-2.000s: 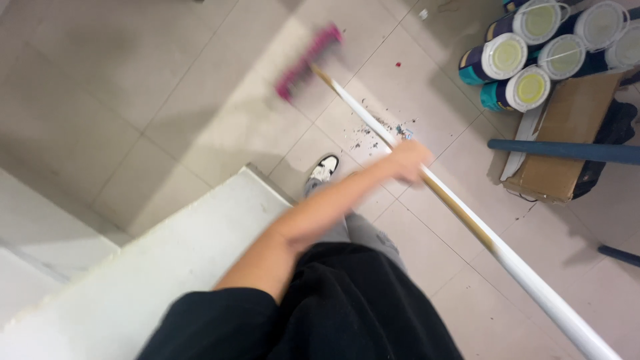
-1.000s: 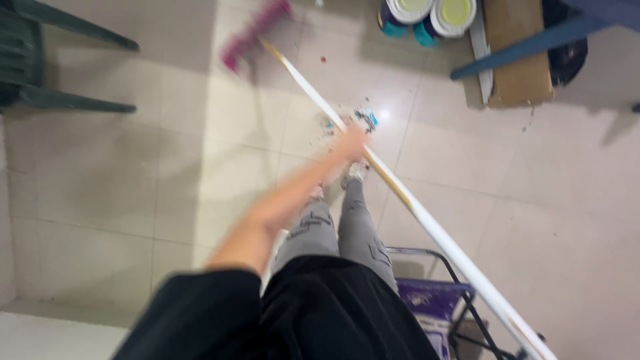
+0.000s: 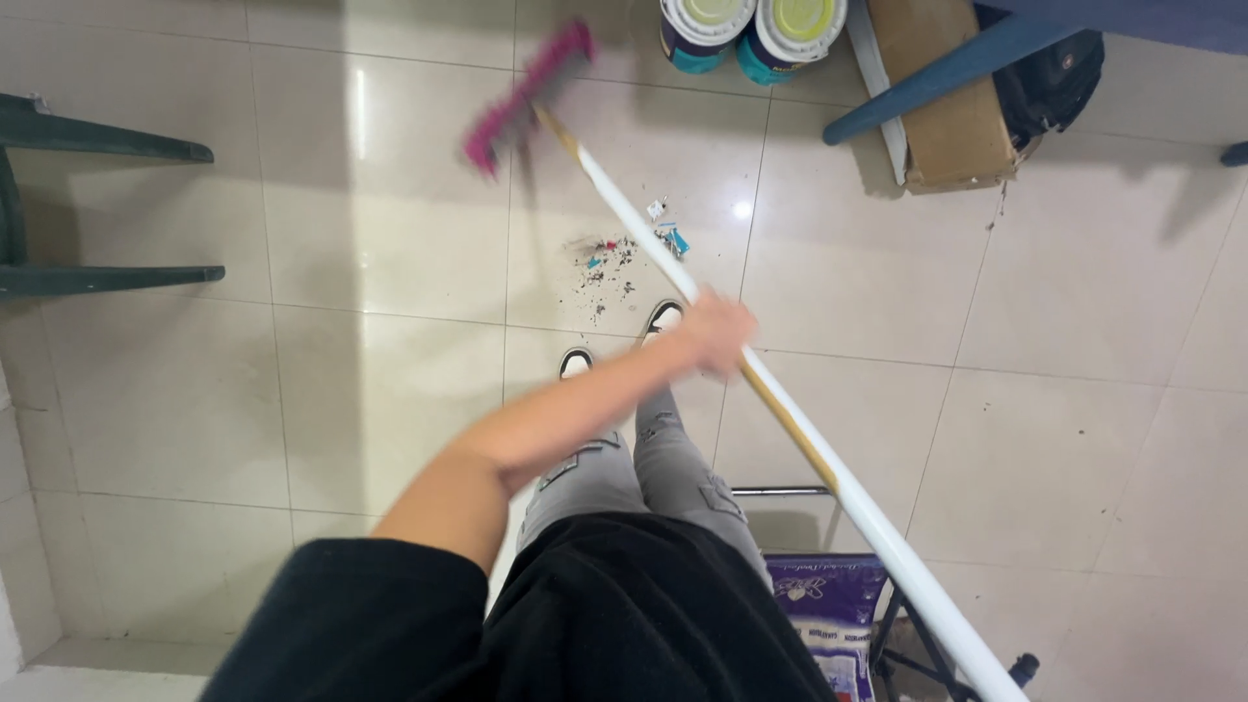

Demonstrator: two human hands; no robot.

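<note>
My left hand [image 3: 717, 331] is shut around the white-and-tan handle [image 3: 902, 556] of a push broom, about midway along its visible length. The handle runs diagonally from lower right to upper left. At its far end the magenta bristled broom head [image 3: 531, 97] is blurred and tilted over the tile floor. Beneath the handle, in front of my shoes, lies a small scatter of dark debris [image 3: 609, 268] with blue and white scraps [image 3: 677, 241]. My right hand is not in view.
Green plastic chair legs [image 3: 117, 278] are at the left. Paint buckets [image 3: 795, 29], a cardboard box [image 3: 951, 107] and a blue furniture leg [image 3: 941, 83] stand at upper right. A purple printed bag [image 3: 824, 604] and a black metal frame [image 3: 897, 624] are by my legs at lower right.
The view has shifted a lot since two seconds ago, bringing the chair and purple bag into sight. My left hand has stayed on the handle.
</note>
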